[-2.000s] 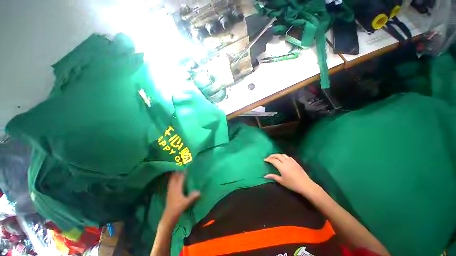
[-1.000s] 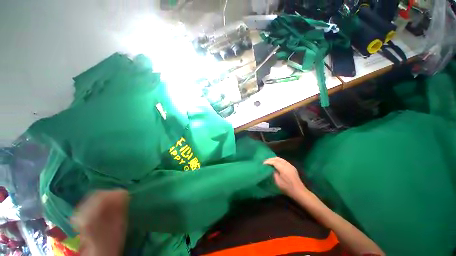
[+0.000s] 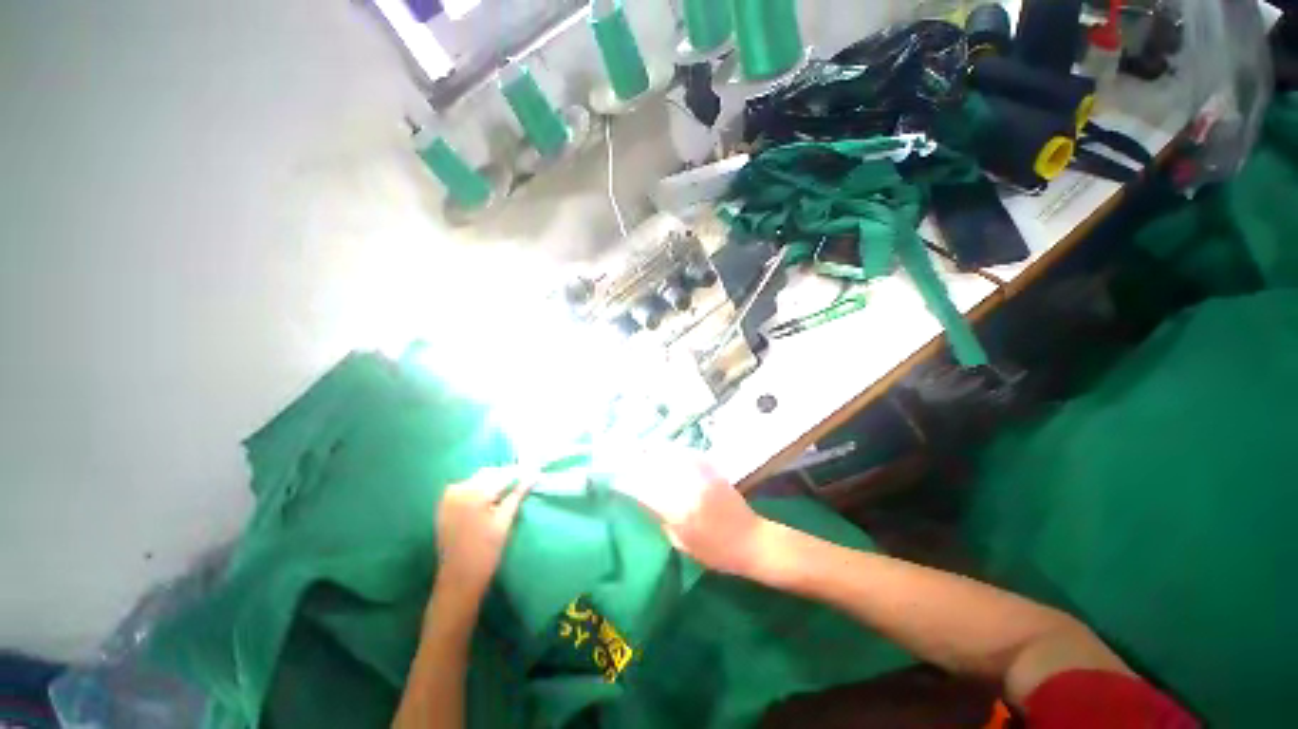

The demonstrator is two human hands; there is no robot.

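A green garment piece [image 3: 570, 534] with yellow printed characters lies below the sewing machine [image 3: 662, 306], whose left end is lost in glare. My left hand [image 3: 477, 527] pinches the cloth's upper edge at the glare's lower rim. My right hand [image 3: 705, 520] is on the same edge at the right, close to the machine, partly washed out by glare; its fingertips are hard to see. The cloth hangs from the edge toward my lap. The needle area is hidden by glare.
Green thread spools [image 3: 619, 57] stand behind. Green strips [image 3: 840, 200], small snips [image 3: 819, 316], a black plastic bag [image 3: 868, 93] and dark thread cones [image 3: 1032, 114] lie on the white table [image 3: 840, 363]. Green cloth mounds are at left [image 3: 342, 470] and right [image 3: 1153, 484].
Both hands have come up to the machine and now hold the cloth's edge there. The printed characters have moved down and right. The view has shifted, showing the thread spools.
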